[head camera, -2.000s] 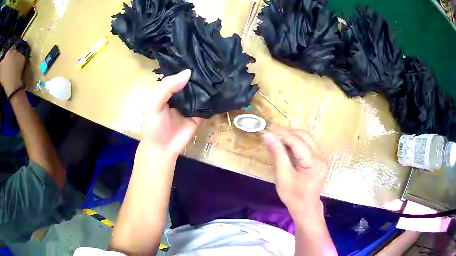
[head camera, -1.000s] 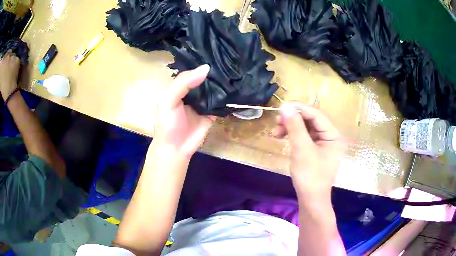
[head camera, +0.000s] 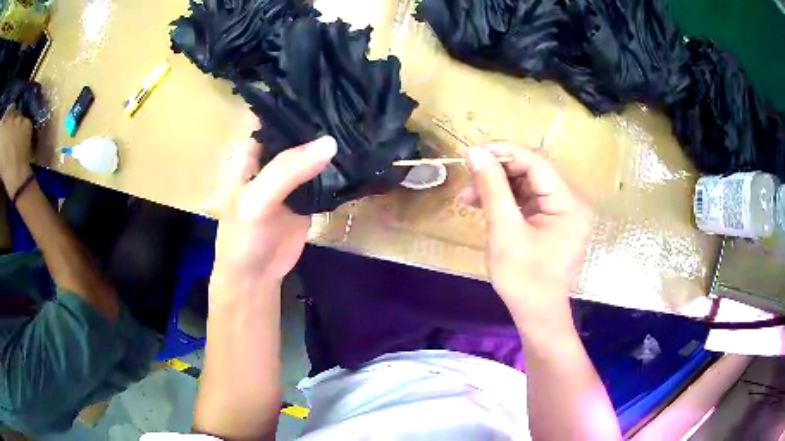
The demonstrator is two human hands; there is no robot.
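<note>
My left hand (head camera: 271,202) holds a black ruffled piece (head camera: 340,103) with jagged edges, thumb on top and the other fingers hidden under it. Another black ruffled piece (head camera: 232,39) lies against it at the back left. My right hand (head camera: 534,211) pinches a thin pale stick (head camera: 430,161) between thumb and fingertips. The stick points left, its tip close to the held piece's right edge; I cannot tell if they touch. The white oval glue dish (head camera: 424,176) lies on the board just below the stick.
A black cluster (head camera: 594,52) lies along the green belt (head camera: 727,39). A clear bottle (head camera: 736,204) stands at right. A spare stick (head camera: 451,131) lies behind the dish. At left are a yellow tool (head camera: 146,90), a black-and-teal object (head camera: 79,111), a squeeze bottle (head camera: 96,155) and a coworker's arm (head camera: 56,232).
My right hand has raised the stick from beside the dish to near the black piece. My left hand moved right with the piece, then back left, drawing it away from the stick.
</note>
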